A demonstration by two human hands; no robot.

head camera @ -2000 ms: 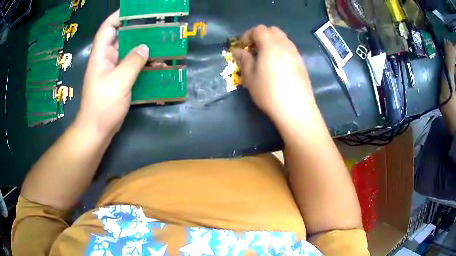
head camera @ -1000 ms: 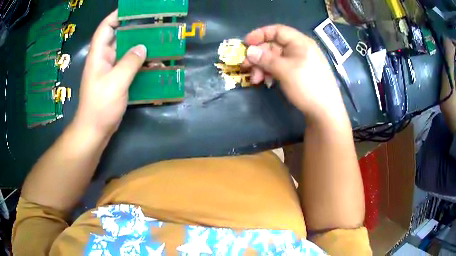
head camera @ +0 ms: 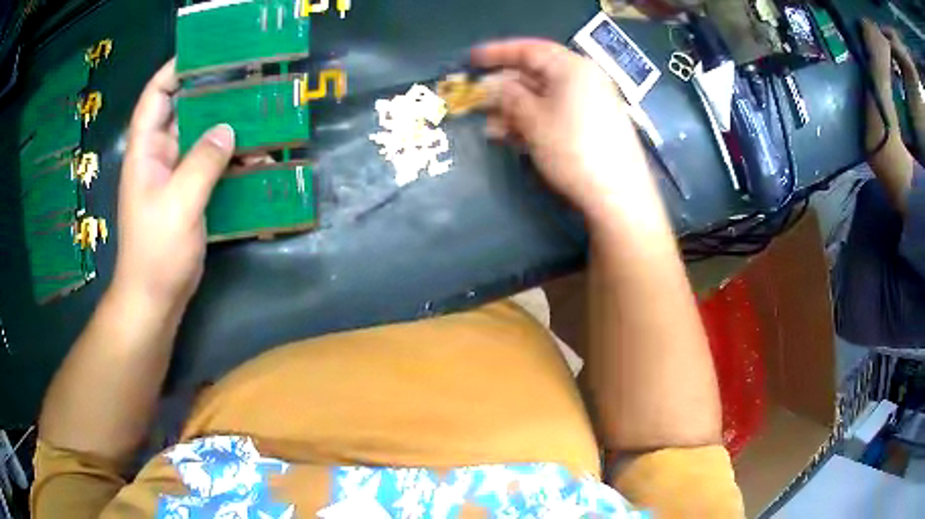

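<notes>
My left hand (head camera: 172, 172) holds a green circuit board panel (head camera: 248, 117) by its left side, thumb on top. Two orange-yellow flex cables stick out from the panel's right edge, the lower one (head camera: 324, 85) beside the middle visible board. A pile of loose flex cables (head camera: 411, 137), white under glare, lies on the mat to the right. My right hand (head camera: 538, 106) is just right of the pile, slightly blurred, with yellow flex cable pieces (head camera: 464, 95) at its fingertips. How many pieces it holds cannot be told.
Overlapping fitted panels (head camera: 56, 182) lie at the far left on the dark mat (head camera: 355, 274). A white card (head camera: 617, 58), a thin pointed tool, scissors loops (head camera: 682, 67) and other tools lie at the right. A cardboard box (head camera: 796, 355) holds red material. Another person's arm (head camera: 893, 112) shows far right.
The view has shifted, so the panel and tools appear further left. The pile looks spread on the mat, and the clump between my right fingertips has become a smaller piece or pieces.
</notes>
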